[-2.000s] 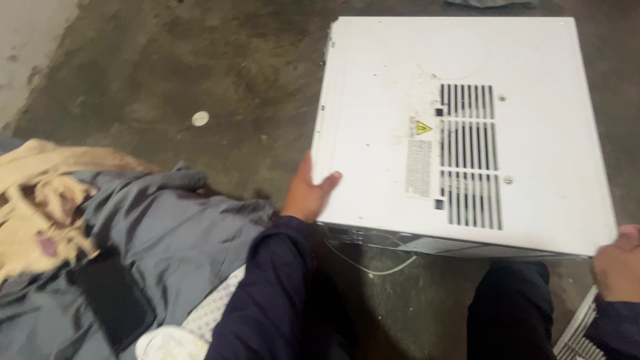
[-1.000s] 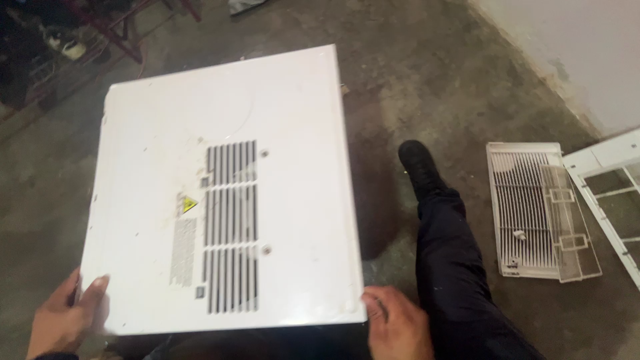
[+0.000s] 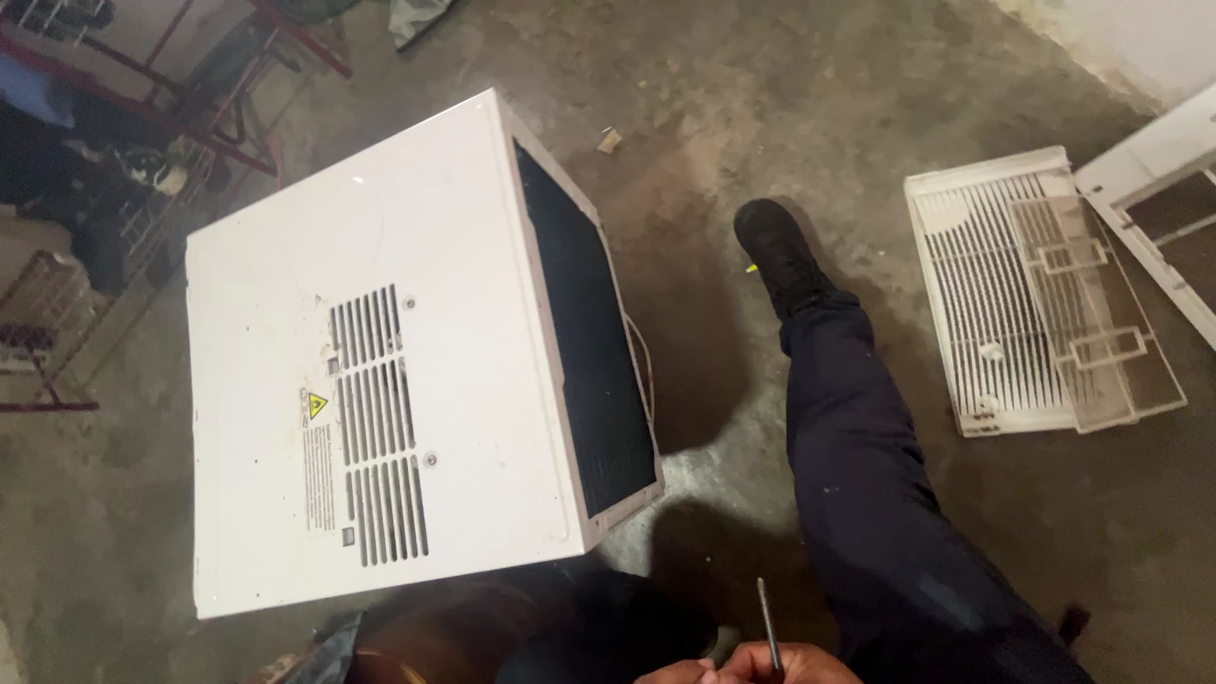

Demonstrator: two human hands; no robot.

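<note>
A window air conditioner (image 3: pixel 475 380) in a white metal casing stands on the concrete floor, with a slotted vent, a warning label and two screws on its top face. Its dark finned side faces right. At the bottom edge, my right hand (image 3: pixel 784 662) is closed around a screwdriver (image 3: pixel 768 622), whose thin metal shaft points up; the handle is hidden. Beside it, just left, only the fingers of my left hand (image 3: pixel 679 673) show, close to the right hand; whether they grip anything cannot be told. Neither hand touches the casing.
On the right lie a white louvred grille (image 3: pixel 988 304), a mesh filter (image 3: pixel 1107 313) over its edge, and a white plastic frame (image 3: pixel 1154 142). My leg and black shoe (image 3: pixel 779 252) extend between these and the unit. A red metal rack (image 3: pixel 180 119) stands at upper left.
Both hands have let go of the casing's edges and come together at the bottom, with a screwdriver now in the right one. The casing has turned, and its dark finned side shows.
</note>
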